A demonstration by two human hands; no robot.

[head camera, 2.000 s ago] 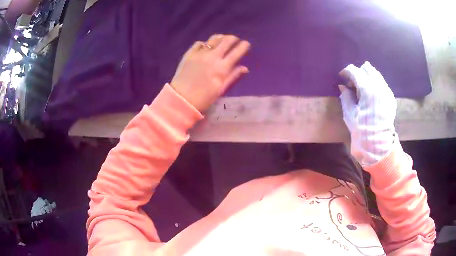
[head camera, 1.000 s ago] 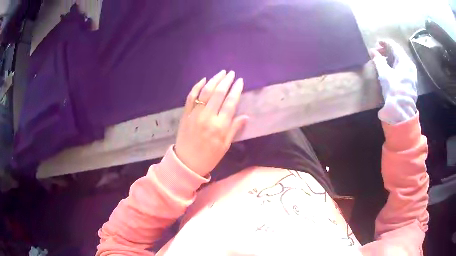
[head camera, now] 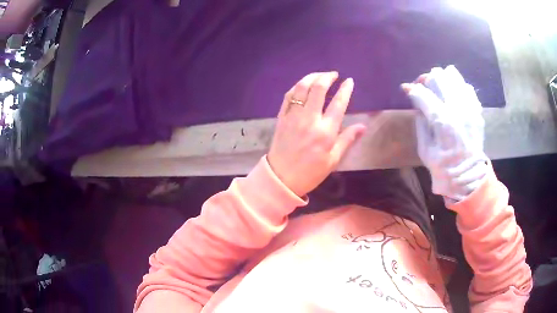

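Note:
A dark purple garment panel [head camera: 244, 67] lies flat over the pale table [head camera: 214, 145], its lower edge a little in from the table's front edge. My left hand [head camera: 311, 131], bare with a ring, rests with its fingers apart on the panel's lower edge, near the middle; the thumb is over the bare table strip. My right hand [head camera: 449, 122], in a white glove with some fingertips bare, lies on the panel near its lower right corner, fingers slightly curled. Whether it pinches the cloth I cannot tell.
More dark cloth lies in folds [head camera: 98, 92] at the left, hanging towards the table's left end. Strong glare covers the far right. Part of a dark object [head camera: 553, 88] shows at the right rim. A white crumpled thing [head camera: 50, 266] is low at the left.
My right hand has moved from beside the panel, near the iron, onto the panel's right part. My left hand has shifted right along the lower edge. The view has turned; the iron is mostly out of view.

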